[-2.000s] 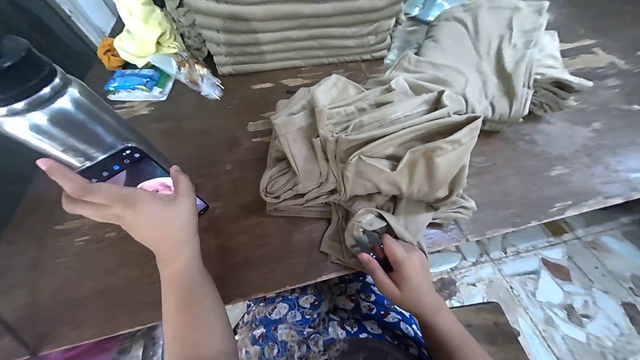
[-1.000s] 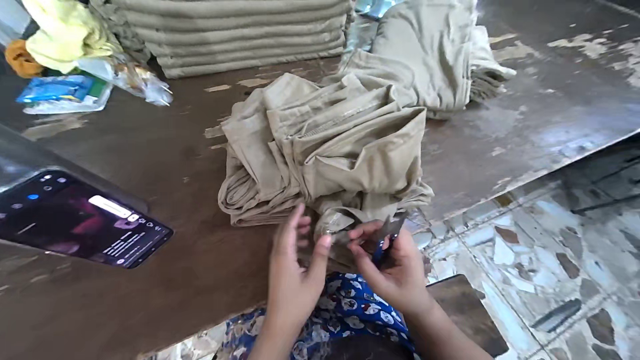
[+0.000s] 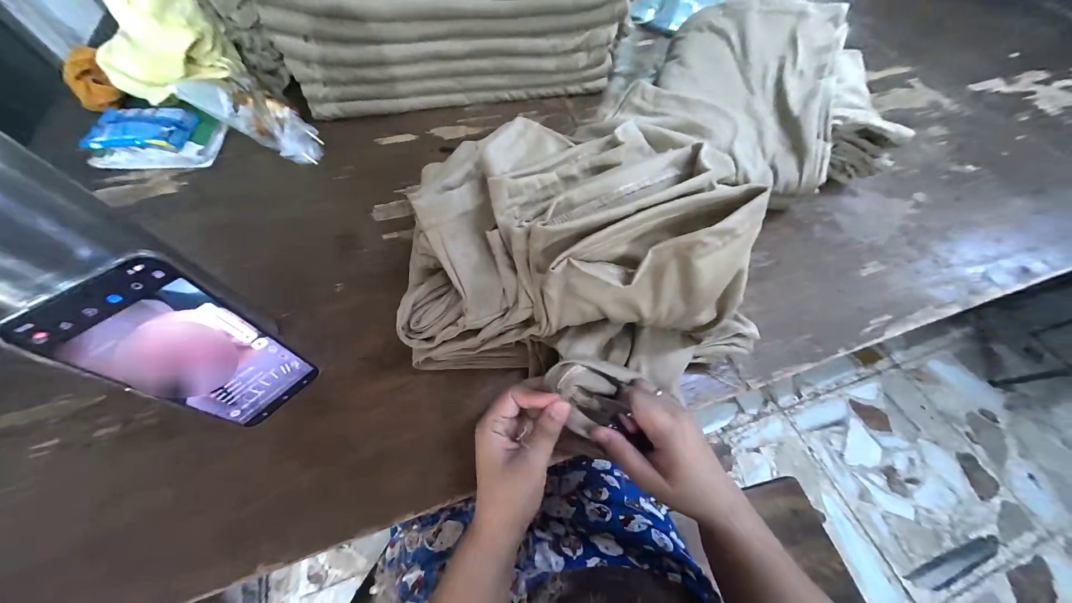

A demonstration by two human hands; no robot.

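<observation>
A bunched pile of khaki cloth garments [image 3: 620, 243] lies on the wooden table near its front edge. One tubular end of the cloth [image 3: 586, 381] hangs toward me between my hands. My left hand [image 3: 519, 435] pinches the cloth, or a thread at it, between thumb and index finger; which one is too small to tell. In my right hand [image 3: 662, 444] is a small dark cutting tool [image 3: 624, 419], mostly hidden by the fingers, its tip against the cloth opening.
A lit smartphone [image 3: 167, 335] leans on a metal bottle [image 3: 67, 218] at the left. Folded khaki garments [image 3: 452, 50] are stacked at the back, more cloth [image 3: 754, 92] lies back right. Plastic packets [image 3: 151, 134] and a yellow cloth [image 3: 163, 46] sit back left.
My left hand has left the phone at the left and come to the cloth end beside my right hand. The phone now stands against the bottle with its screen toward me.
</observation>
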